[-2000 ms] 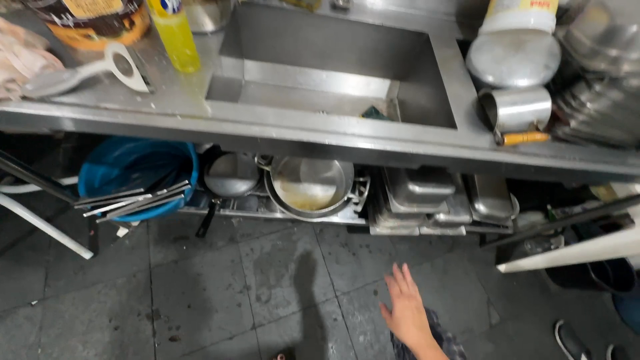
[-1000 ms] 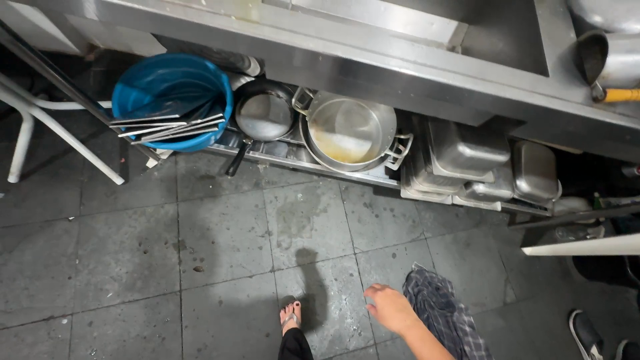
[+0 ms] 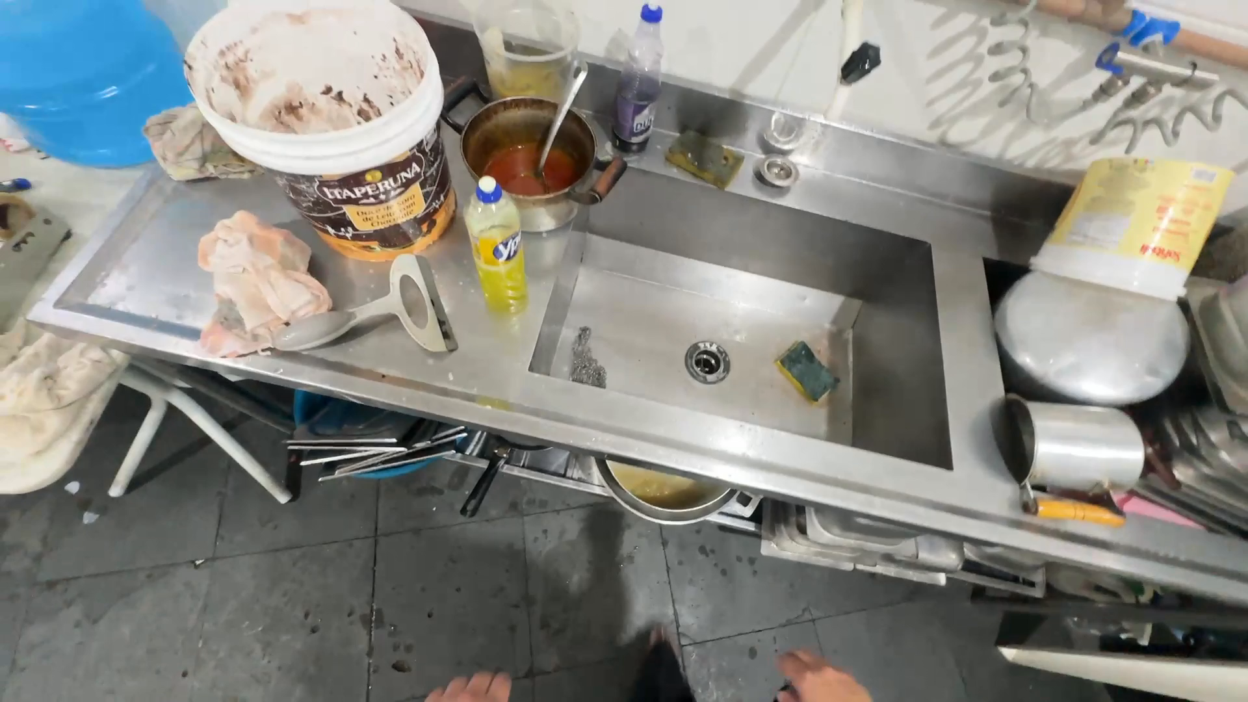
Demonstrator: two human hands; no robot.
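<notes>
At the bottom edge, my left hand shows only its fingers, with nothing seen in them. My right hand is low and right of centre, its fingers partly bent; whether it holds anything is unclear. Both are over the floor, in front of the steel sink. A green and yellow sponge and a steel wool scrubber lie in the basin. Left of it stand a yellow dish soap bottle and a pot of red liquid with a spoon in it. A pale spoon touches a crumpled cloth.
A large stained bucket stands on the left counter. An aluminium mug and stacked metalware are at the right. Pans, including a large pot, sit on the low shelf. White table legs stand at the left.
The view has swung up from the floor to the countertop. My left hand has come into view at the bottom. My right hand shows lower in the view than before.
</notes>
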